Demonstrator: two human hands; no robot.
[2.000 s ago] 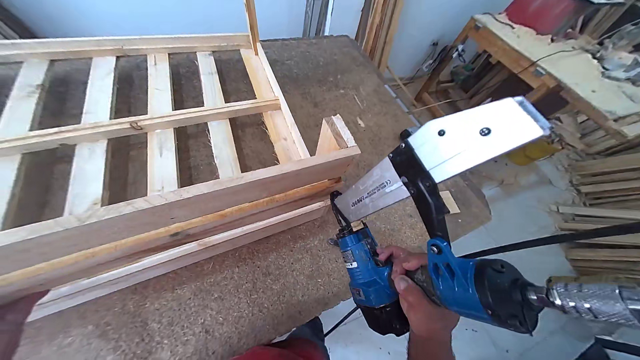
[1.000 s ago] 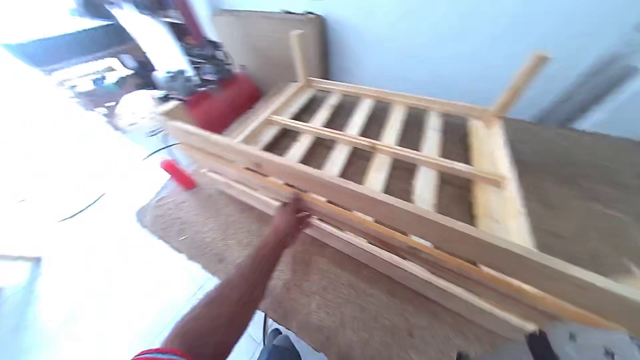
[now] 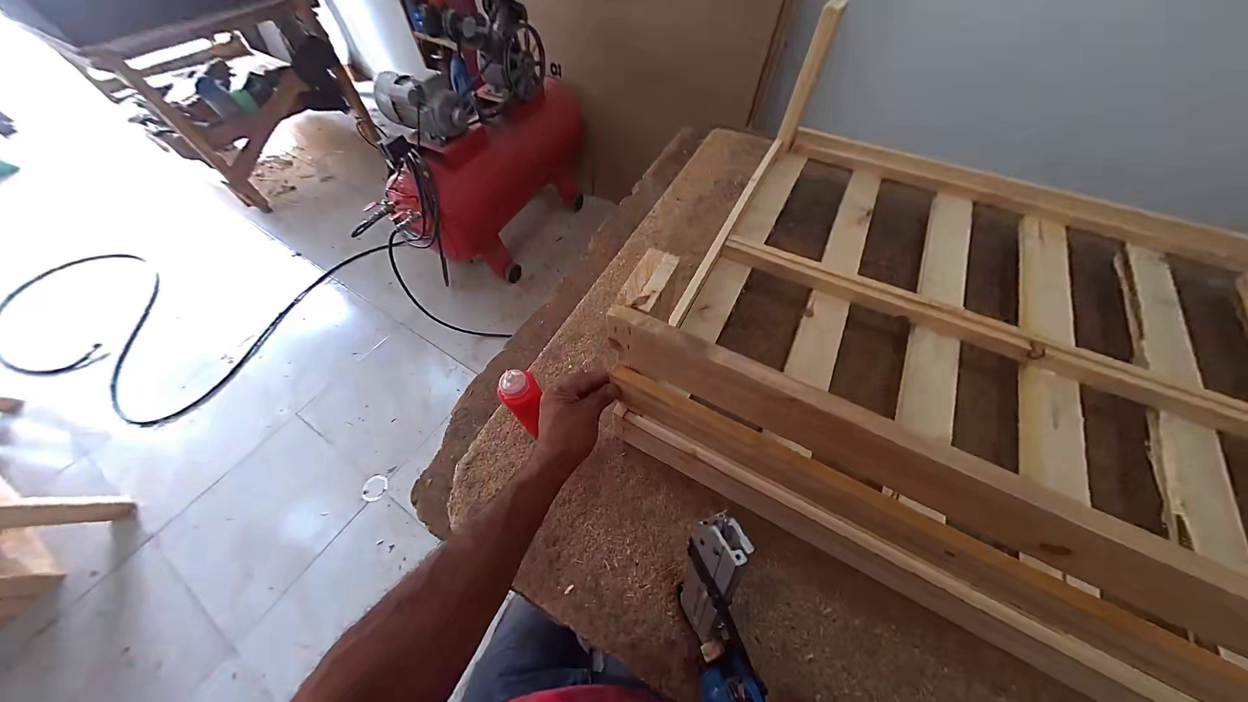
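My left hand (image 3: 577,408) pinches the near left end of a wooden rail (image 3: 780,444) on a slatted wooden frame (image 3: 858,283). Just left of that hand stands a red plastic bottle (image 3: 522,398). A blue pneumatic nailer (image 3: 720,595) with a grey magazine rises from the bottom edge, over the worktable (image 3: 624,556) and on the near side of the frame. My right hand is outside the view, so its hold on the nailer does not show. A narrow wooden strip (image 3: 877,546) runs along the frame's near side.
A red air compressor (image 3: 497,180) stands on the tiled floor beyond the table's left end. Its black hose (image 3: 263,336) curls over the floor. An upright wooden post (image 3: 811,73) rises at the frame's far left corner. A wooden piece (image 3: 58,517) is at lower left.
My left hand has moved left along the rail to its end, beside the red bottle. The view has swung left; the right hand seen holding the nailer two seconds ago is out of view.
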